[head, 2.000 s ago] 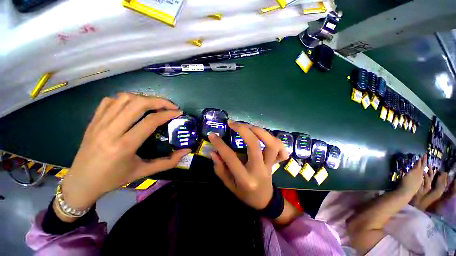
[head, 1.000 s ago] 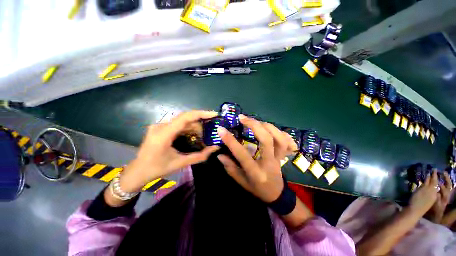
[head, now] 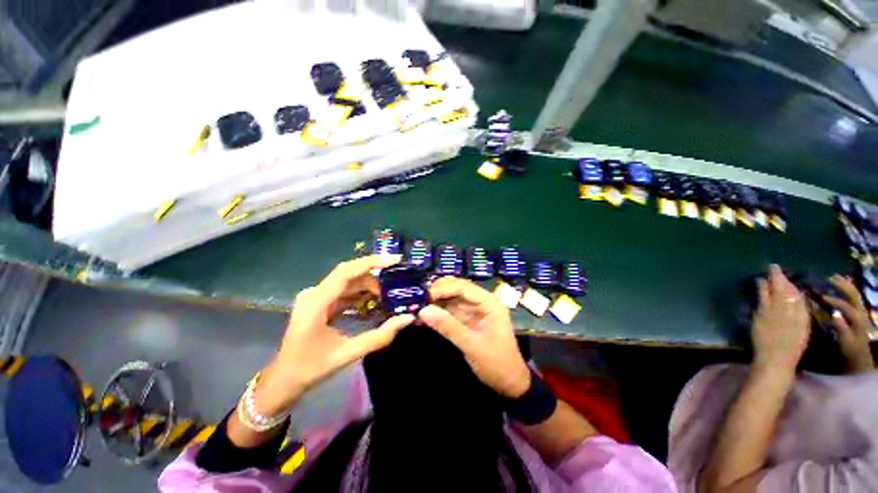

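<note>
A black smartwatch unit [head: 402, 289] with a lit face is held between my two hands, close in front of me. My left hand [head: 332, 323] grips its left side with thumb and fingers. My right hand [head: 481, 337] has its thumb and finger on the unit's right side. Just beyond my hands, a row of smartwatch units [head: 479, 261] with lit faces lies on the green bench [head: 318, 252]. White batteries with yellow edges [head: 535, 301] stick out at the row's right end. Those nearer my hands are partly hidden.
A white tray stack [head: 193, 87] at the upper left bears dark units. Pens [head: 380, 189] lie beside it. A striped item [head: 498, 133] stands by the metal post [head: 587, 72]. Another row of units [head: 674, 185] lies along the back edge. A neighbour's hands [head: 782, 318] are at right.
The view has pulled back, showing more of the tray stack. My hands hold a unit in front of the row; my right fingers have left the row's middle and closed on that unit's side.
</note>
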